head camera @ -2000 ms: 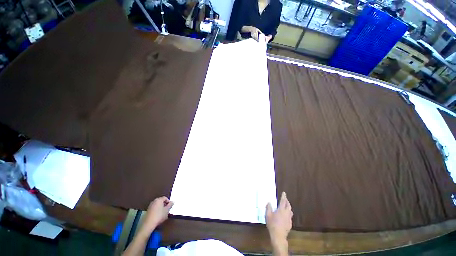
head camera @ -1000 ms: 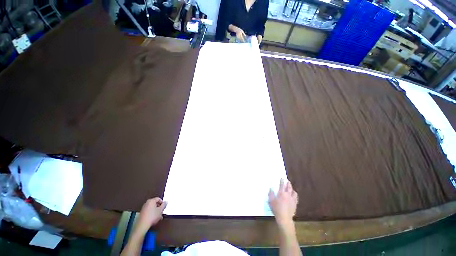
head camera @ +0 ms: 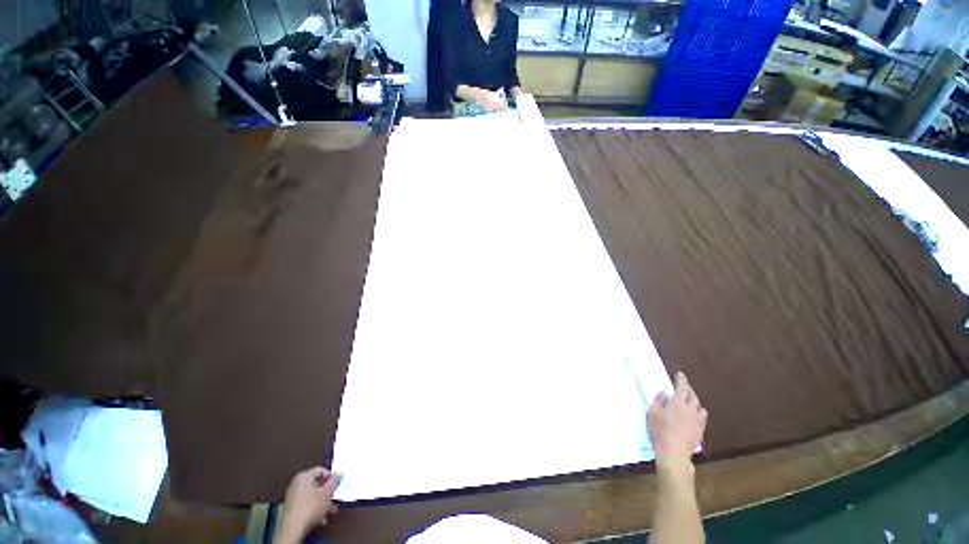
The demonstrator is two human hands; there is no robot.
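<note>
A wide white paper sheet [head camera: 489,308] lies across the brown fabric [head camera: 276,298] from the near table edge to the far side. My left hand [head camera: 310,499] pinches the sheet's near left corner between thumb and fingers. My right hand [head camera: 678,417] is on the sheet's near right corner, with fingers over its right edge, which looks folded or doubled there. The near edge of the sheet lies along the table's near edge. Wrinkled brown fabric [head camera: 765,287] lies to the right of the sheet.
A person [head camera: 483,53] stands across the table with hands at the sheet's far end. Loose papers [head camera: 112,457] and a clear plastic bag [head camera: 43,505] are at the near left. Silvery metal pieces [head camera: 916,232] lie along the right fabric end. A blue crate stack [head camera: 717,58] stands behind.
My right hand has moved right with the sheet's near right corner, and the white sheet shows wider. My left hand still holds the left corner. The view has shifted.
</note>
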